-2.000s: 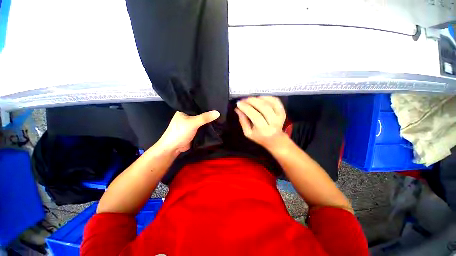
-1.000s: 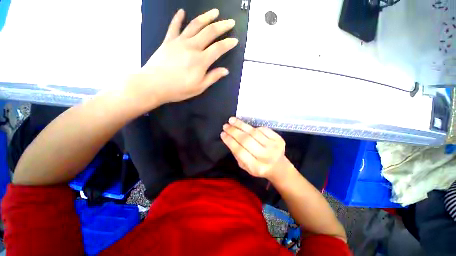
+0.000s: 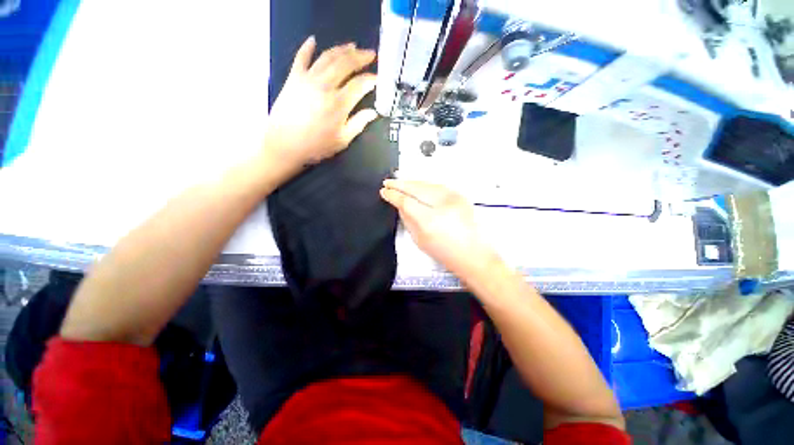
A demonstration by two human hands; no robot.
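A long black fabric panel (image 3: 335,217) lies on the white table, runs past the machine's needle area and hangs over the front edge. The sewing machine head (image 3: 557,65) stands above the bed; its presser foot (image 3: 405,113) is at the panel's right edge. My left hand (image 3: 322,109) lies with spread fingers on the panel, left of the presser foot. My right hand (image 3: 435,217) has its fingertips on the panel's right edge, just in front of the foot. Whether its fingers pinch the fabric is unclear.
A black square pad (image 3: 547,131) lies on the bed right of the needle. A measuring tape (image 3: 557,283) runs along the front edge. Cream cloth (image 3: 696,335) and a blue bin (image 3: 640,365) are at the right, below the table. Black fabric (image 3: 43,335) is heaped at the lower left.
The view has shifted, bringing the machine head into sight. Both hands have moved with the panel toward the presser foot, and its near end has drawn up onto the table.
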